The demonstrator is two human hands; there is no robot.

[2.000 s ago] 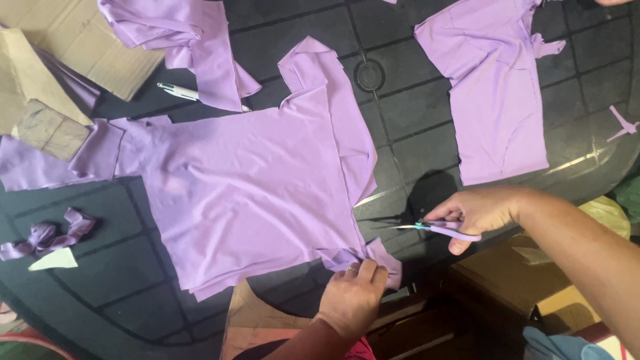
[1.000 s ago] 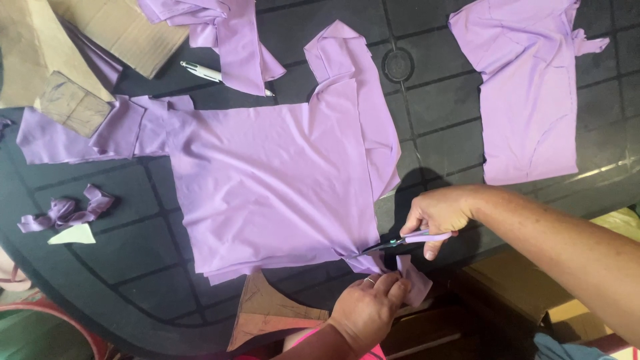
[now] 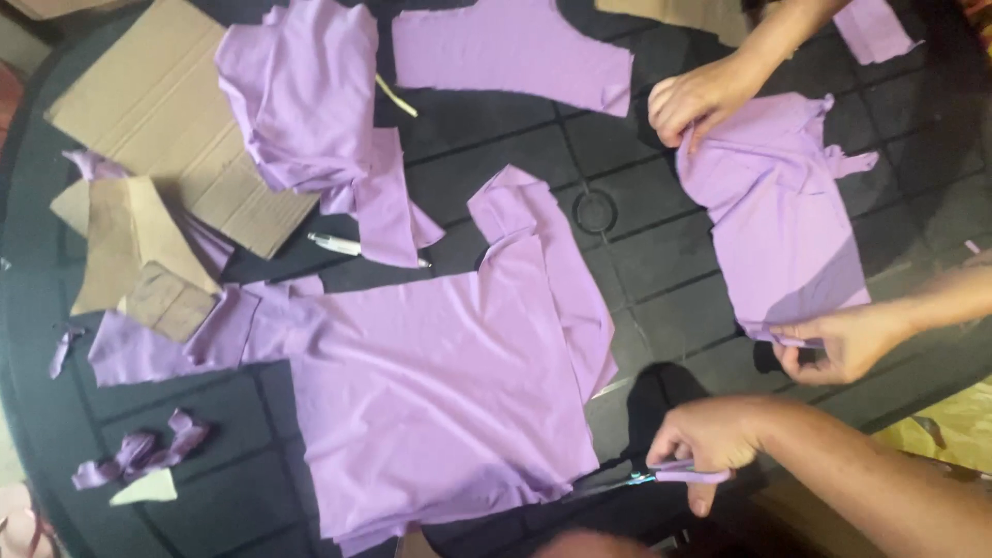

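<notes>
My right hand (image 3: 709, 449) holds purple-handled scissors (image 3: 682, 471), whose blades point left at the lower right corner of a large lilac fabric piece (image 3: 442, 387). That fabric lies wrinkled on a dark table (image 3: 496, 143), with a folded flap along its right side. Only a blurred part of my left hand (image 3: 597, 545) shows at the bottom edge, below the fabric; its fingers and what they hold are hidden. A white pen (image 3: 333, 244) lies above the fabric, partly under a lilac strip (image 3: 381, 201).
Another person's hands (image 3: 701, 97) hold a second lilac piece (image 3: 790, 225) at the right. Cardboard (image 3: 178, 116), paper patterns (image 3: 116, 232) and a bunched lilac cloth (image 3: 310, 93) lie upper left. A cut lilac piece (image 3: 504, 50) is at the top, twisted scraps (image 3: 139, 457) lower left.
Another person's hands have come onto the lilac piece at the right. My left hand has moved down, mostly out of view. The fabric end it held no longer shows at the corner. The view has shifted.
</notes>
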